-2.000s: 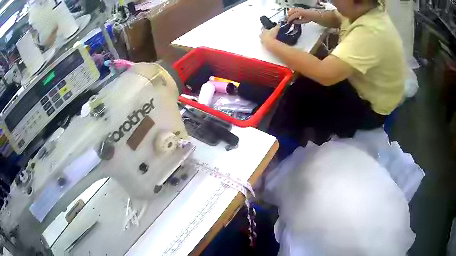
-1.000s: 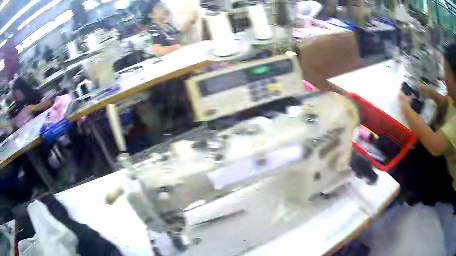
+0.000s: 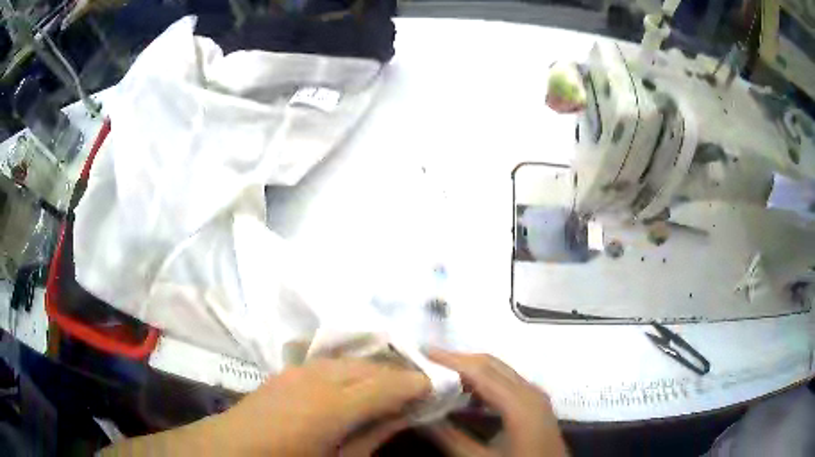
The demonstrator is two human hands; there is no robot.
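A white garment [image 3: 170, 196] lies heaped on the left of the table, with a small white label on it and black cloth [image 3: 295, 31] at its top. Its lower end runs to the table's front edge. There my left hand [image 3: 331, 402] and my right hand [image 3: 500, 397] hold the white cloth between them, close together. The fingertips are partly hidden by cloth. The sewing machine head [image 3: 625, 134] stands to the right, with no cloth under its needle area. Black thread snips [image 3: 677, 348] lie near the front edge, right of my hands.
A red basket rim [image 3: 98, 337] shows under the garment on the left. The machine bed [image 3: 625, 290] has a dark rim, with small white strips [image 3: 752, 275] on its right part. A white table [image 3: 465, 80] with a printed scale along its front bears everything.
The view has swung left and down from the machine and neighbouring worker to the garment and table. Both my hands now show, holding white cloth.
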